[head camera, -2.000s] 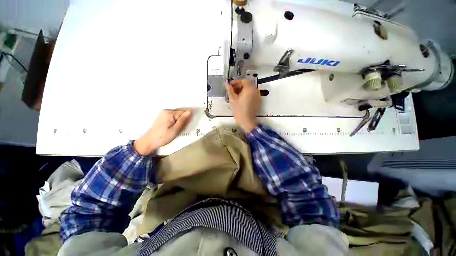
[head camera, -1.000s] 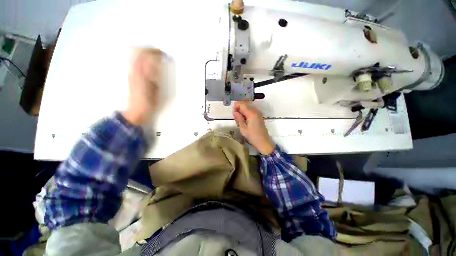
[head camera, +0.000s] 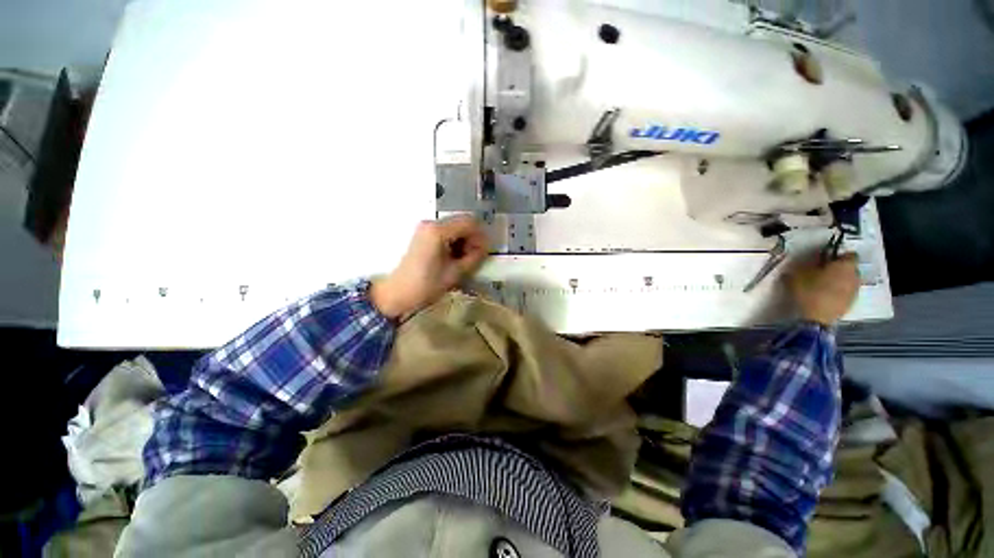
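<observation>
The white JUKI sewing machine stands over the white table. My left hand is on the table just in front of the presser foot area, fingers curled together; whether it pinches a thread cannot be seen. My right hand is at the table's right end, beside the dark metal levers below the tension dials; its fingers are bent and partly blurred, and any held thing is hidden. The tan cloth garment hangs from the table's front edge onto my lap, its top corner beside my left wrist.
A printed ruler runs along the table's near edge. Off-white and tan cloth is heaped at the lower left. More tan cloth lies at the lower right, near a white card. A brown box-like object stands at the far left.
My left hand has come from the left part of the table to just before the needle area. My right hand has moved from there to the table's right end. The garment's right part lies more spread.
</observation>
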